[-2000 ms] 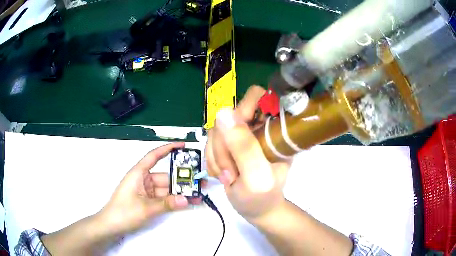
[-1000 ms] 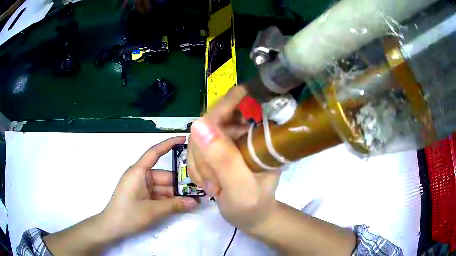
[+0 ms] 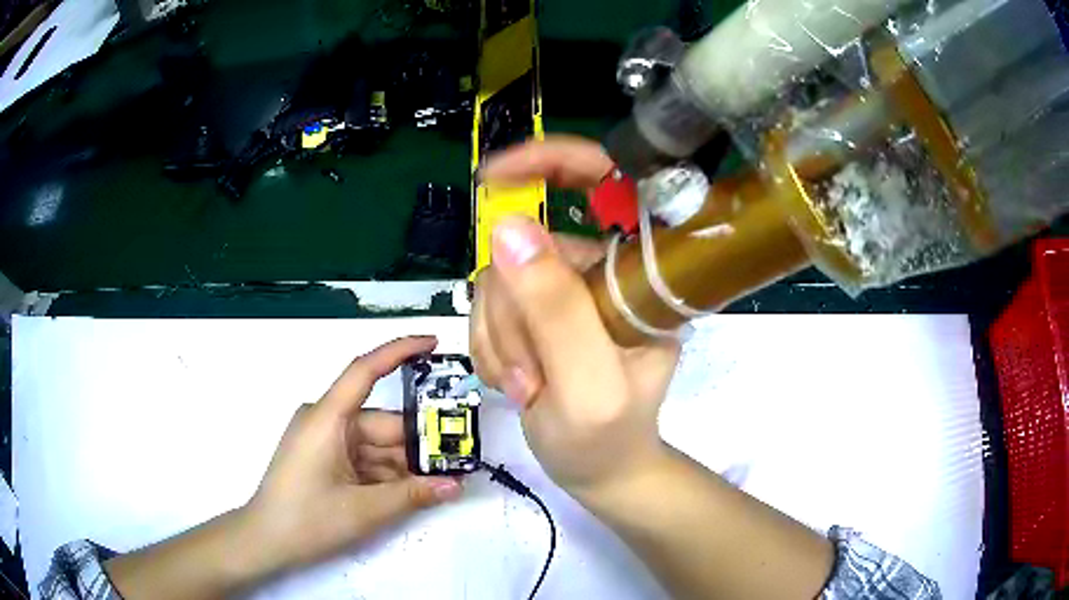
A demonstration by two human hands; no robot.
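My left hand (image 3: 340,451) holds the open power adapter (image 3: 410,434) by its black shell over the white paper. The circuit board (image 3: 461,404) faces up, with a yellow transformer (image 3: 450,431) near its lower end and whitish parts at its upper end. A black cord (image 3: 542,506) leaves the shell's lower right corner. My right hand (image 3: 580,375) grips the amber glue gun (image 3: 727,258), its index finger raised near the red lever (image 3: 613,202). The pale nozzle tip (image 3: 471,383) is at the board's upper right edge; whether it touches is unclear.
White paper (image 3: 141,410) covers the near worktop. Behind it, the dark green surface (image 3: 106,234) holds black adapters and cords (image 3: 311,129). A yellow-and-black striped bar (image 3: 510,70) crosses it. A red basket (image 3: 1037,410) stands at the right edge.
The right hand and gun have moved up and slightly right since one second ago, uncovering the board. The index finger has lifted. Black items on the green surface have shifted right.
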